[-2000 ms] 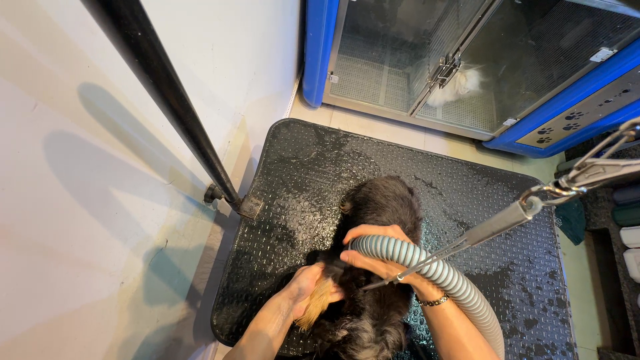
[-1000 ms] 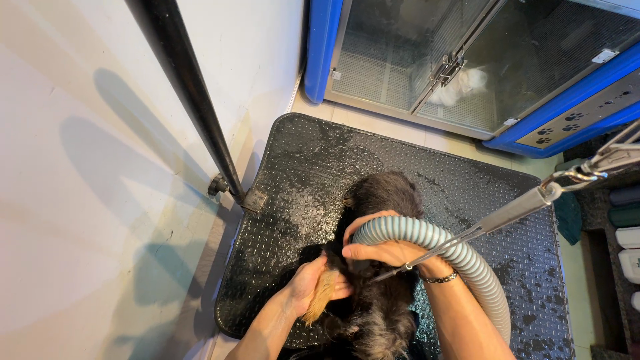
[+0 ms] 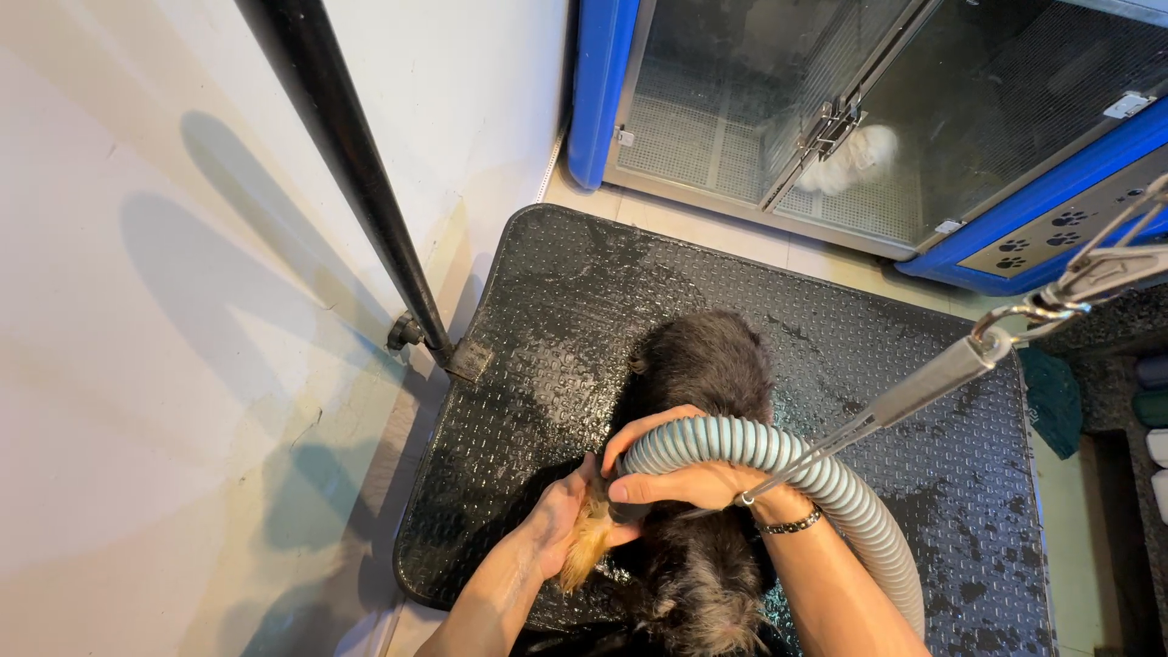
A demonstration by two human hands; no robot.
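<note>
A dark-haired dog (image 3: 707, 365) with wet-looking fur is on a black textured grooming table (image 3: 584, 274), its head toward the bottom of the view. My left hand (image 3: 557, 516) holds the dog's tan-furred leg (image 3: 587, 546) at the dog's side. In my right hand (image 3: 680, 479) is the end of a grey ribbed dryer hose (image 3: 730, 440), close to that leg; the nozzle is mostly hidden by my fingers. The hose arches over my right wrist and runs down to the bottom right. A grooming loop tether (image 3: 931, 388) slants down past the hose toward the dog.
A black metal grooming arm (image 3: 351, 173) is clamped to the table's left edge, beside a pale wall (image 3: 119, 319). Beyond the table stands a blue-framed cage (image 3: 607, 91) with glass doors and a white furry animal (image 3: 858, 160) inside. Several bottle-like items (image 3: 1157, 447) are at the far right.
My right hand and the hose end have moved down toward the leg in my left hand. Both hands keep their hold.
</note>
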